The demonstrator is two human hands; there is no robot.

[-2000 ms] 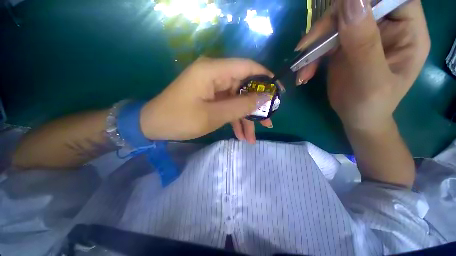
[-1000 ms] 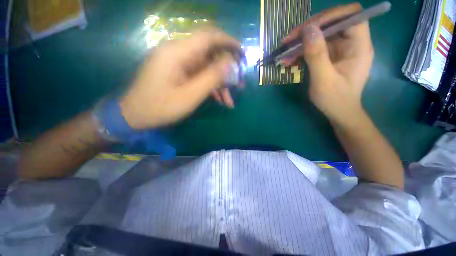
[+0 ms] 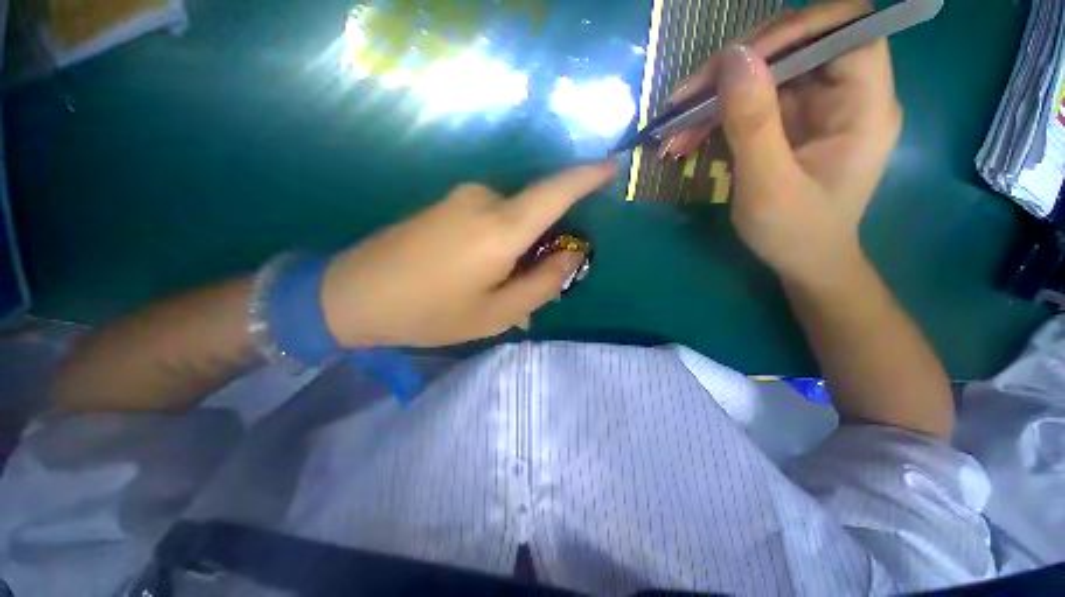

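Note:
My left hand [image 3: 467, 262] holds the round watch housing [image 3: 572, 251] under its thumb, mostly covered; a gold-coloured part of its inside shows. My left index finger is stretched out to the tweezers' dark tip, at the left edge of the striped adhesive sheet [image 3: 689, 175]. My right hand [image 3: 806, 152] grips the grey tweezers [image 3: 806, 56], tip pointing down-left. Whether the tip holds a piece is too small to tell. The striped sheet lies on the green mat, partly behind my right hand, with pale gaps near its lower edge.
Bright glare lies over a yellow transparent sheet [image 3: 409, 41] at the top. An orange-yellow sheet stack [image 3: 99, 23] is at the upper left. A stack of white bags or papers [image 3: 1028, 128] stands at the right edge, above a black object [image 3: 1037, 262], probably a tray. A blue strap circles my left wrist.
Two seconds ago the tweezers were at the housing. They then moved to the striped sheet. Since one second ago, my left hand has lowered the housing and stretched its index finger to the tweezers' tip.

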